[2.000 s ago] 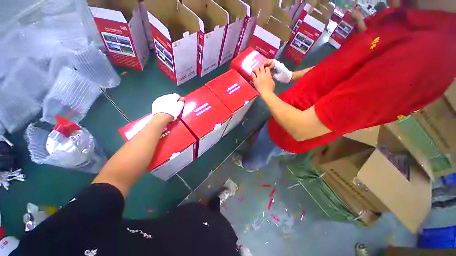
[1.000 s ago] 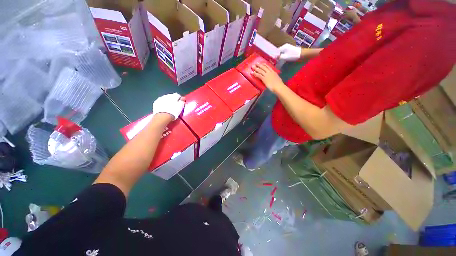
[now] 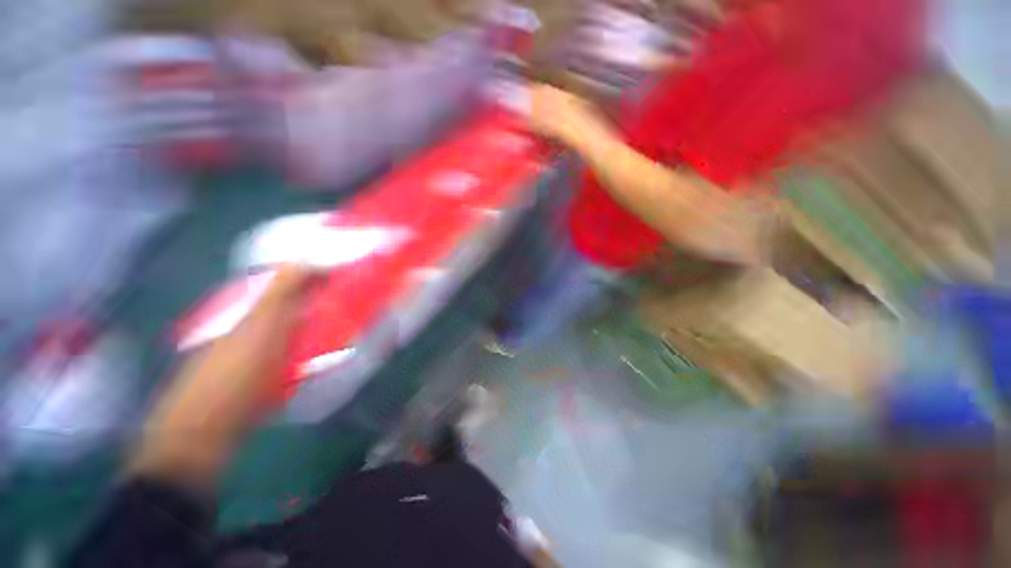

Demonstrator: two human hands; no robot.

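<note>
The view is strongly blurred. A row of red-topped retail boxes (image 3: 371,294) with pale sides runs diagonally over the green bench (image 3: 249,494). My left hand (image 3: 316,242), in a white glove, is over the tops at the near end of the row. Its fingers are too smeared to show whether they grip a box. My right hand is not seen; a small skin-toned patch beside my dark shirt at the bottom edge may be part of my arm. Another person's arm (image 3: 654,200) reaches to the row's far end.
A person in a red shirt (image 3: 732,105) stands across at the right. Blurred open boxes (image 3: 366,117) line the back. A clear-bagged white and red product (image 3: 69,388) lies at left. Brown cartons (image 3: 776,322) and a blue crate (image 3: 940,394) are at right.
The whole view has shifted and blurred; the box row and my left hand appear further left. More of the floor area at right shows, with a dark and red shape at lower right.
</note>
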